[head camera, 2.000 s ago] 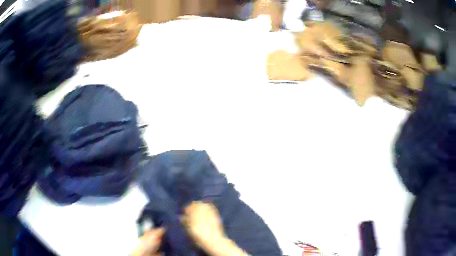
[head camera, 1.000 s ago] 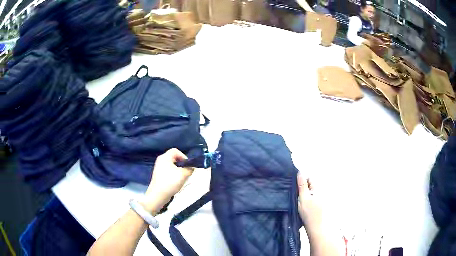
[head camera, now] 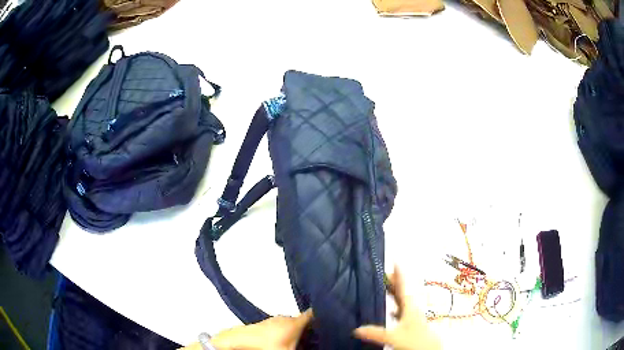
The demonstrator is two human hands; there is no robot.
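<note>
A dark navy quilted backpack (head camera: pixel 328 225) lies on its back-panel edge across the white table, its side with a side pocket (head camera: pixel 325 178) facing up. A toothed zipper runs along its right side, and a shoulder strap (head camera: pixel 215 266) loops out to the left. My left hand (head camera: pixel 274 333) is at the bag's lower left edge, fingertips partly hidden by the bag. My right hand (head camera: pixel 400 325) is at the lower right edge, thumb and fingers spread around the zipper side. Both hands are cut off by the bottom edge.
Another navy backpack (head camera: pixel 144 137) sits at left. Navy stacks (head camera: pixel 27 164) stand at the far left and right edges. Brown pieces (head camera: pixel 547 24) lie at the far side. At right are a dark phone (head camera: pixel 550 263), orange-red threads (head camera: pixel 469 275), dark snips (head camera: pixel 465 264) and a yellowish ring (head camera: pixel 497 301).
My left hand has let go of the strap end near the bag's top and moved down to its lower left edge. My right hand has also moved to the lower part. The view has tilted down.
</note>
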